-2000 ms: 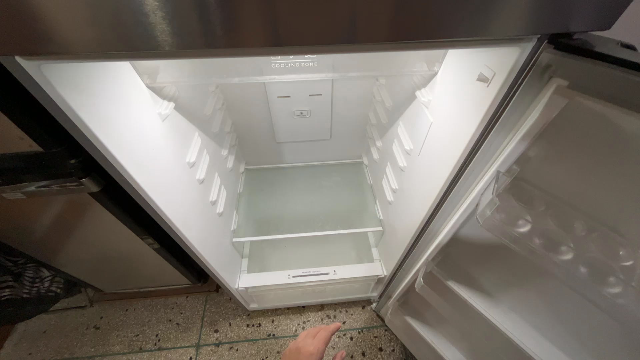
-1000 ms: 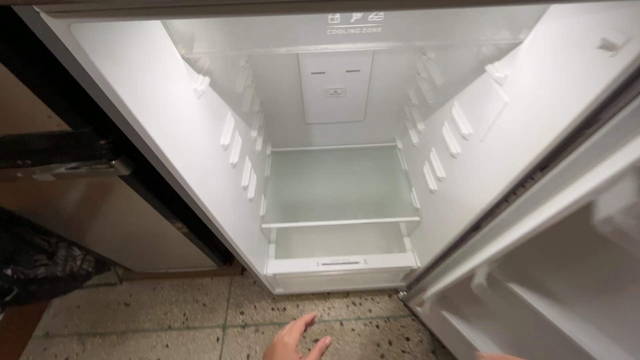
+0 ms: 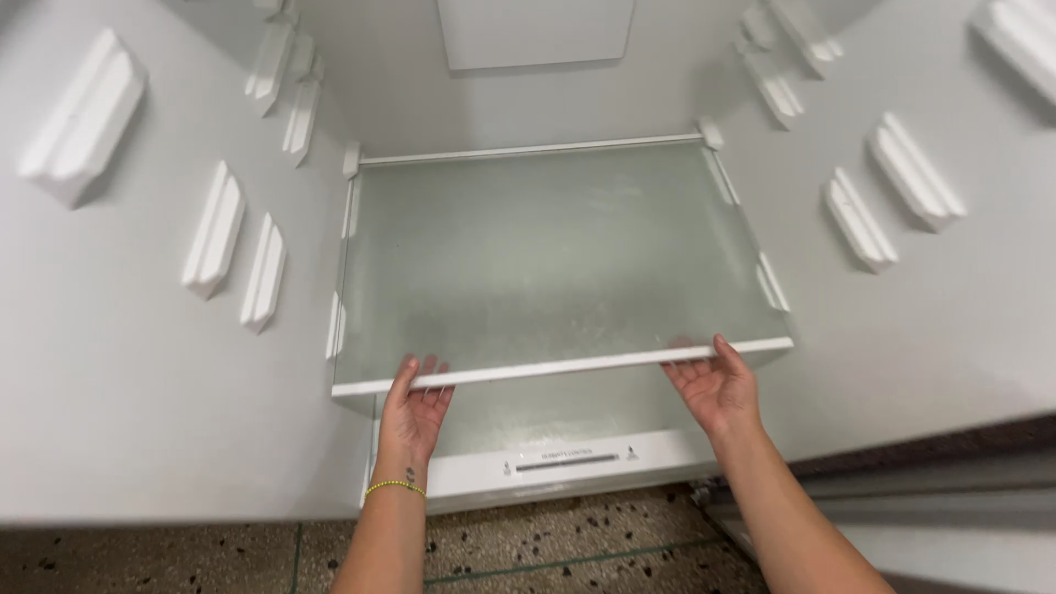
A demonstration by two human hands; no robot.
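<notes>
A frosted glass refrigerator shelf with white edge strips lies across the inside of the refrigerator. My left hand grips its front strip near the left end, thumb on top and fingers under the glass. Near the right end my right hand holds the same strip in the same way, its fingertips showing faintly through the glass. A beaded yellow-green bracelet is on my left wrist. Below the shelf sits a drawer with a white front panel bearing a slider and writing.
White shelf supports line the left wall, and more supports line the right wall. A flat panel is on the back wall. The door stands open at the lower right, above a speckled floor.
Both hands have come up to the front edge of the glass shelf and taken hold of it. The view has moved much closer into the refrigerator.
</notes>
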